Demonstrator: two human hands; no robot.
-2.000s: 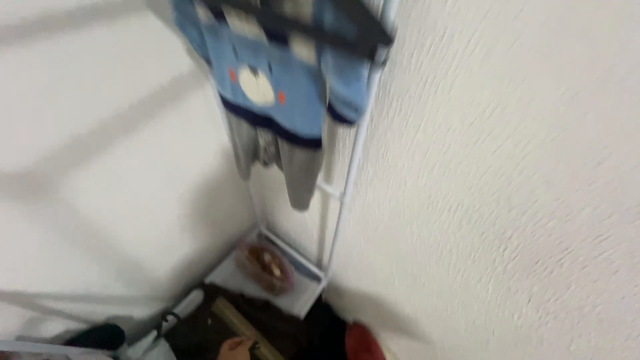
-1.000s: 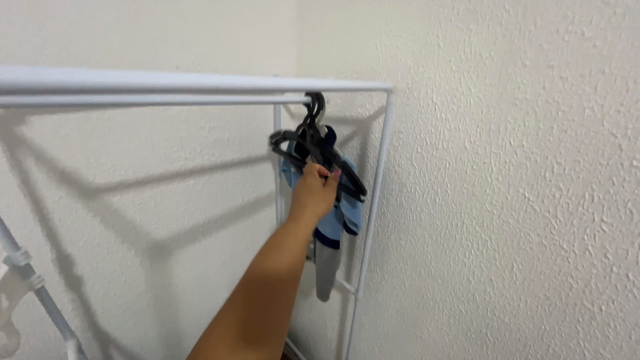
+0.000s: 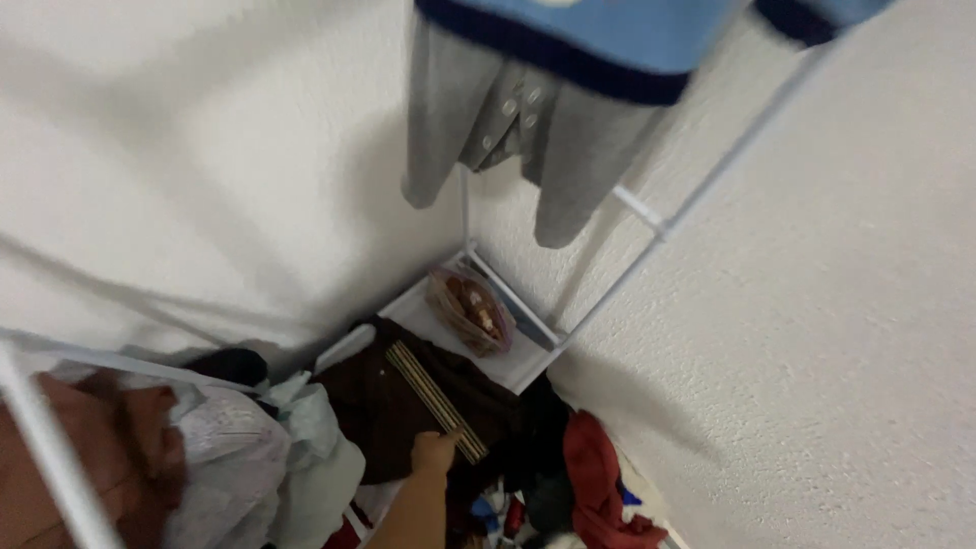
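Note:
My left hand (image 3: pixel 435 451) reaches down at the lower middle, its fingers closed at the edge of a dark brown cloth (image 3: pixel 366 404) with a gold-and-dark striped band (image 3: pixel 435 400). The cloth lies over the low part of a white metal rack (image 3: pixel 663 229). A blue knit child's top (image 3: pixel 595 38) with navy trim hangs above, with grey pants (image 3: pixel 488 114) with snaps below it. Its hanger is out of view. My right hand is not in view.
A clear plastic bag (image 3: pixel 473 313) with brown contents sits on the white shelf (image 3: pixel 526 374) in the corner. Bagged clothes (image 3: pixel 229 442) are at the left, a red cloth (image 3: pixel 595 473) at the right. Textured walls stand on both sides.
My left hand was up at the black hangers on the rack's rail one second ago; now it is down at the brown cloth. The view has tilted down.

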